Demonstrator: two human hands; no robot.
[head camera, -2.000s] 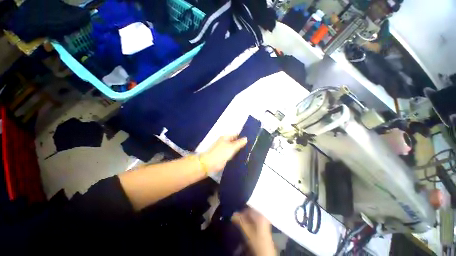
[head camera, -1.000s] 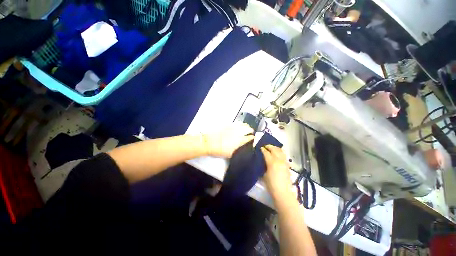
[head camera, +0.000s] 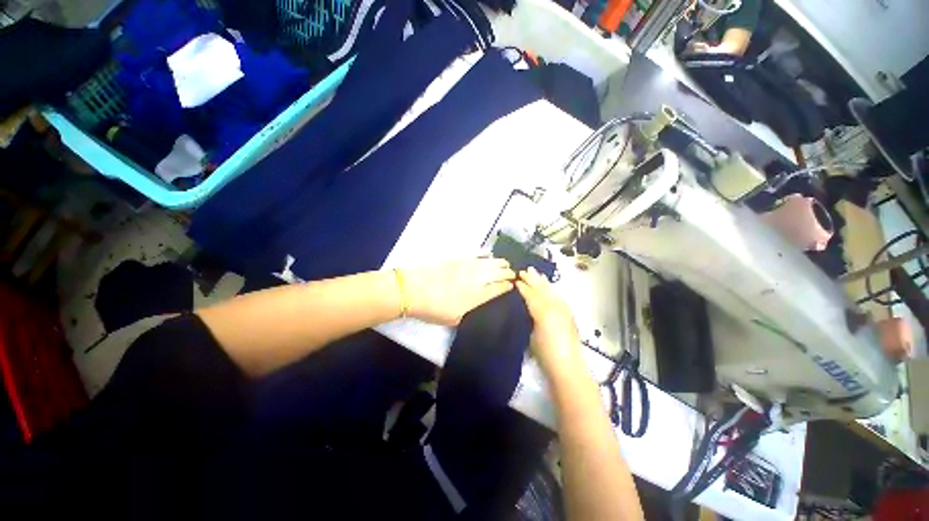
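A dark navy cloth strip runs from the needle area of the off-white sewing machine down over the table's front edge towards my lap. My left hand lies on the strip's left side, its fingertips holding the cloth just before the needle. My right hand pinches the right edge beside it, fingertips almost touching the left ones. The strip's far end reaches the presser foot; the needle itself is too small to make out.
Navy panels lie across the far left of the white table. Shears lie by the machine bed. A turquoise basket with blue cloth stands upper left, a red crate far left. Another person's hand shows at the top.
My right hand has come in from the lower front to the needle area. My left hand has moved towards the needle too. The cloth's near end now lies flatter under the fingertips.
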